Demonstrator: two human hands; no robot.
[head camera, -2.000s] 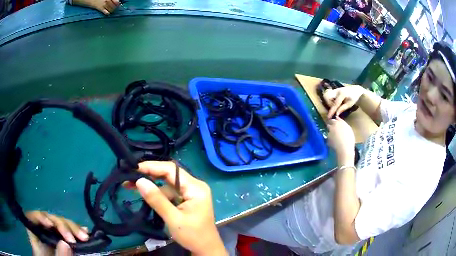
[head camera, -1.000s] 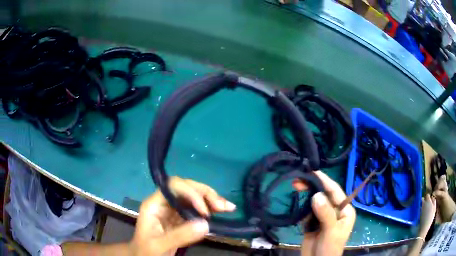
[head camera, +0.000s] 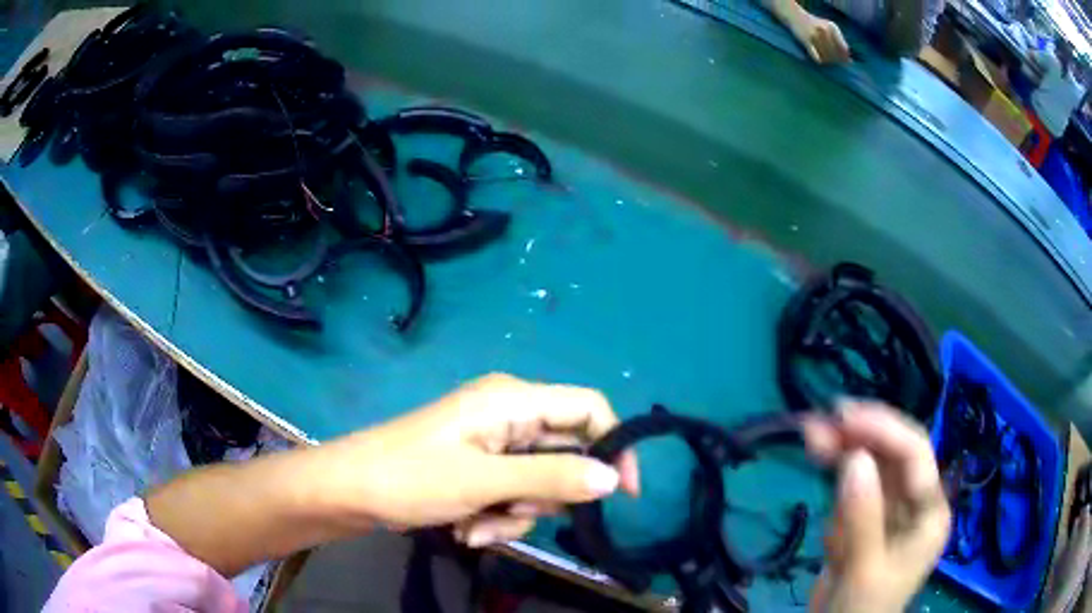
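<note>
My left hand (head camera: 515, 455) is shut on a black headband assembly (head camera: 709, 503) over the bench's front edge, with the thumb and fingers on its ring-shaped part. My right hand (head camera: 880, 491) is blurred at the right of it, with its fingertips at the end of a thin curved black yoke (head camera: 766, 434). Another curved arm and thin dark wires hang below, between the hands. The lower part of the assembly is cut off by the frame's bottom edge. No tool can be made out in the right hand.
A tangled heap of black headband assemblies (head camera: 240, 132) lies at the left of the bench (head camera: 671, 299). Set-aside black frames (head camera: 856, 341) lie beside a blue tray (head camera: 1042, 587) at the right. A carton with a plastic liner (head camera: 126, 419) stands below the bench. Another person's hand (head camera: 824, 38) is across the belt.
The view has turned left. The large headband arc no longer stands up between the hands, and the ring part is now in my left hand. The thin tool at my right hand no longer shows.
</note>
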